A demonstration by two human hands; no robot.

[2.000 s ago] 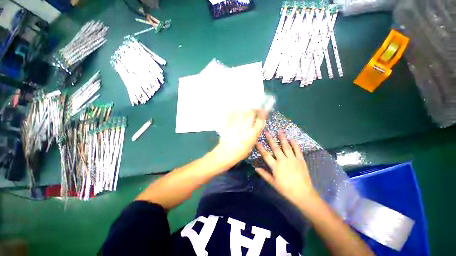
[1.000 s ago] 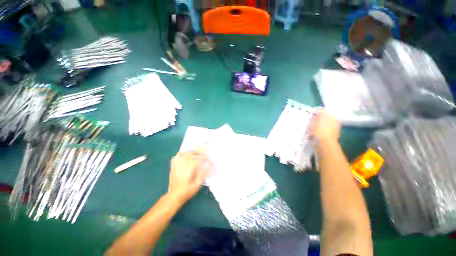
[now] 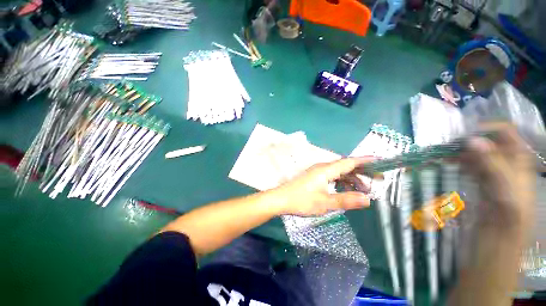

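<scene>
My right hand [image 3: 500,161], blurred, holds a strip circuit board panel [image 3: 419,156] by its green bar at the right, its long pale strips hanging down. My left hand [image 3: 326,188] reaches across with thumb and fingers around the left end of that panel. A fanned stack of panels [image 3: 383,138] lies behind it. A white sheet [image 3: 257,156] lies left of my left hand, partly covered by it. Bubble wrap [image 3: 335,248] runs from under my left hand down over the bench edge.
Panel stacks [image 3: 111,149] lie at the left and another stack [image 3: 212,89] at back centre. A short whitish stick [image 3: 185,152] lies left of the sheet. A phone on a stand [image 3: 337,88] is behind. An orange tape dispenser [image 3: 440,210] and wrapped bundles [image 3: 440,119] are at the right.
My right hand has lifted a panel from the right stack and moved right and nearer. My left hand has moved right from the white sheet to the panel. The view has shifted.
</scene>
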